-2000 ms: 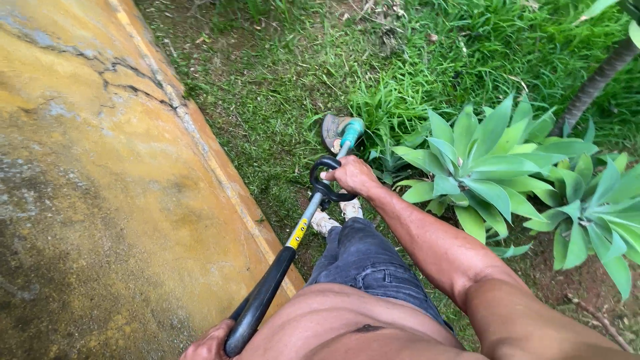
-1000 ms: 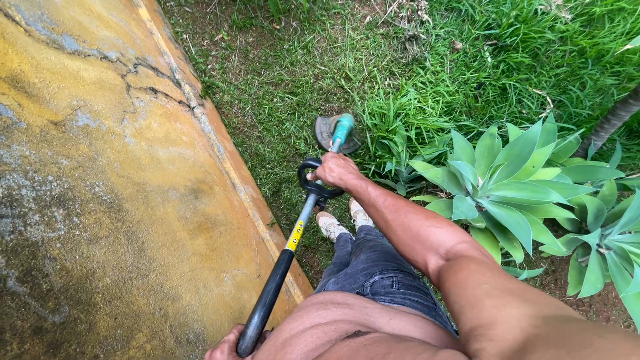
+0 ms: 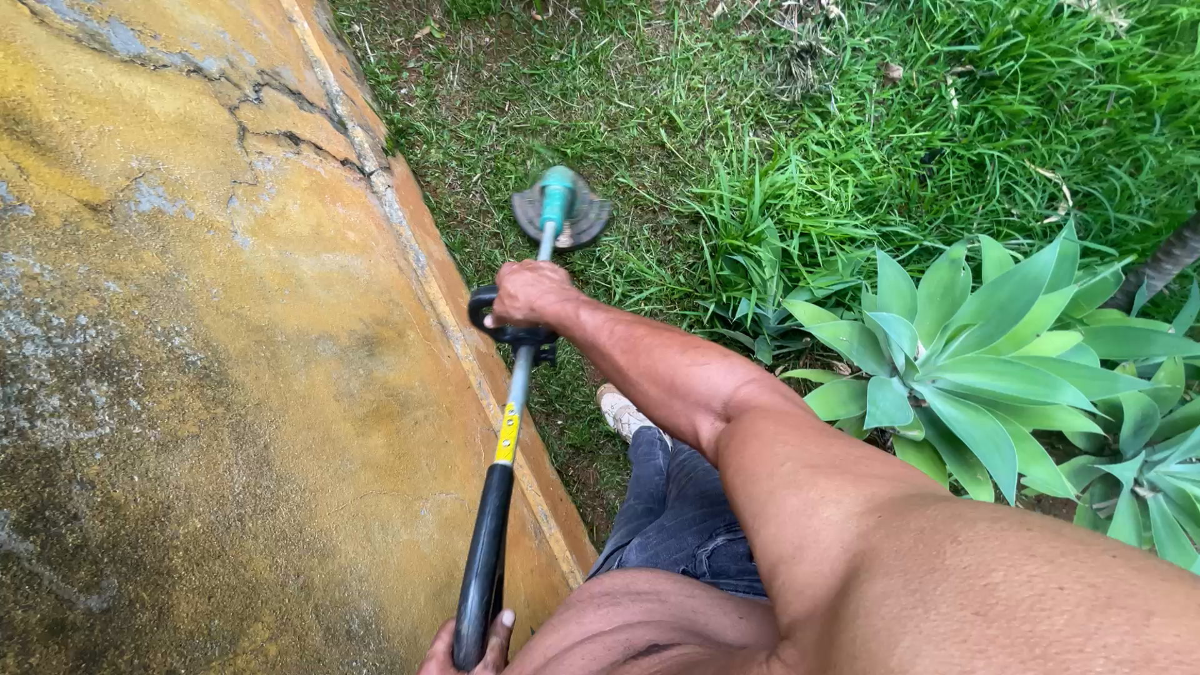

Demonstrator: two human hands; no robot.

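Observation:
My right hand (image 3: 532, 298) is closed around the black loop handle (image 3: 483, 305) of a string trimmer, whose metal shaft (image 3: 520, 380) bears a yellow label. At the bottom edge, my left hand (image 3: 469, 647), partly out of view, grips the trimmer's black rear handle (image 3: 485, 553). The teal trimmer head (image 3: 558, 197) with its dark guard (image 3: 589, 217) is low over short grass, close to the wall's edge. Blur shows just beyond the head; the cutting line cannot be made out.
A cracked yellow masonry surface (image 3: 281, 375) runs along the left. Taller grass (image 3: 1031, 122) grows at upper right, above broad-leaved agave plants (image 3: 937, 366) and a trunk (image 3: 1167, 262). A light shoe (image 3: 621, 412) stands on the ground below my forearm.
The trimmer head has swung left and farther out, nearer the masonry edge, with my right hand moving left too. My right forearm now covers one shoe that showed before.

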